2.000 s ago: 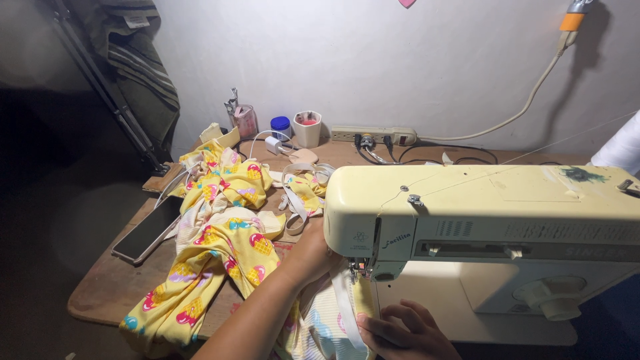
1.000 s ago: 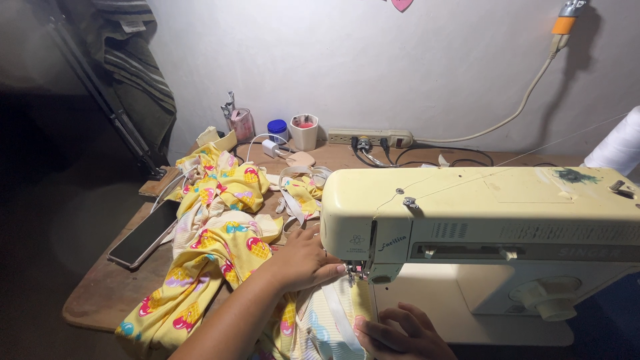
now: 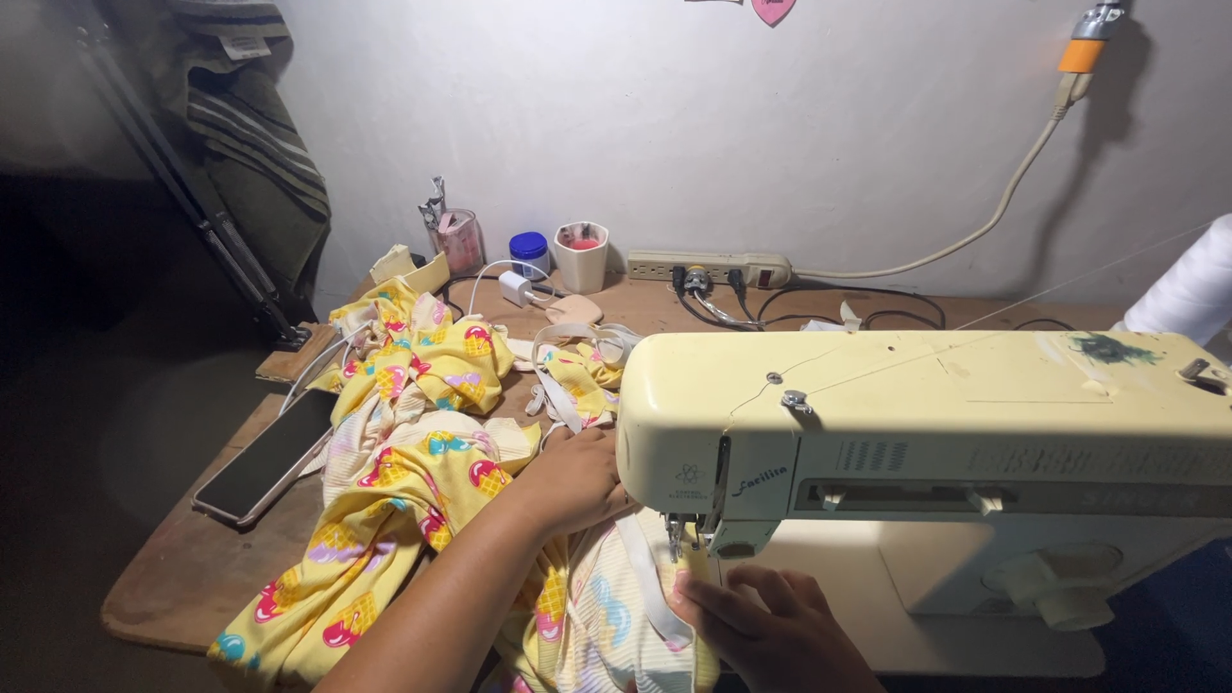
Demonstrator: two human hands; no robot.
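A cream Singer sewing machine stands on the right of the wooden table. Under its needle and presser foot lies yellow fabric with an ice-cream print, its pale ribbed underside up, with a white elastic band along it. My left hand rests on the cloth left of the machine head, its fingertips partly hidden behind it. In front of the needle, my right hand has thumb and forefinger at the edge of the fabric and elastic. More printed cloth is bunched to the left.
A smartphone lies at the table's left side. Along the wall are a blue-lidded jar, a white cup, a power strip and cables. A white thread cone stands behind the machine. A lamp arm rises at left.
My left hand has shifted back and right, toward the machine head, since one second ago, when it lay flat beside the needle. The right hand stays near the fabric edge.
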